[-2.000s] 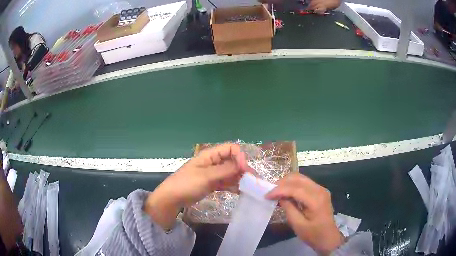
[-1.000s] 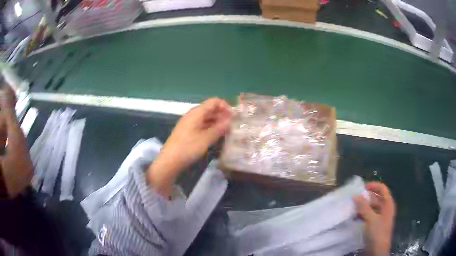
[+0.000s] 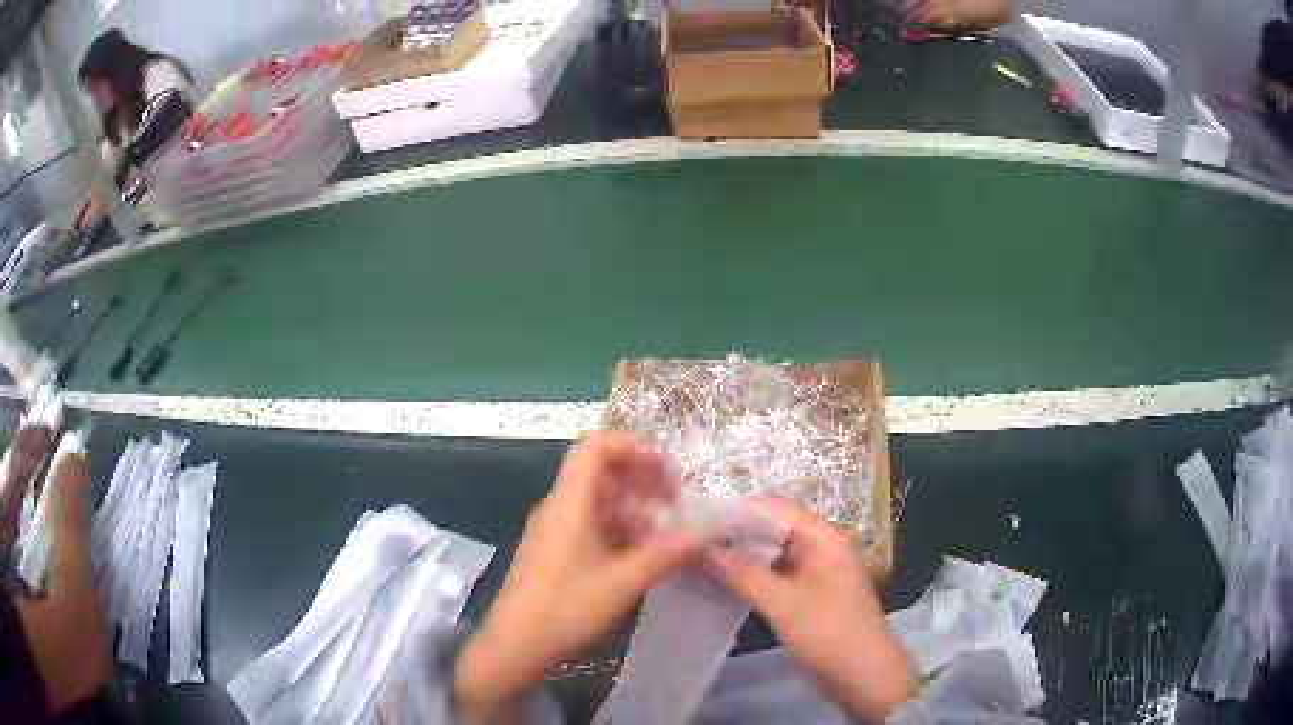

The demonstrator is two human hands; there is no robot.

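My left hand (image 3: 581, 567) and my right hand (image 3: 808, 588) meet in front of the parts carton and pinch the top end of a milky white packaging sleeve (image 3: 674, 637), which hangs down between them. The fingers hide most of that end; whether a clear piece is in them cannot be told. The open parts carton (image 3: 888, 524) is full of glittering clear strands (image 3: 752, 432). A fanned pile of sleeves (image 3: 348, 609) lies left of my left hand. More sleeves (image 3: 978, 623) lie beside and under my right forearm.
Other sleeves lie at far left (image 3: 149, 552) and far right (image 3: 1255, 560). Loose clear strands (image 3: 1113, 659) lie at the lower right. The green belt (image 3: 539, 269) carries black-handled tools (image 3: 153, 361). Across it stand a brown carton (image 3: 745, 106) and white trays. Another person's arm (image 3: 64, 595) is at left.
My right hand has come from the sleeves at lower right to meet my left hand, and both now hold a sleeve in front of the carton. The view has tilted up again.
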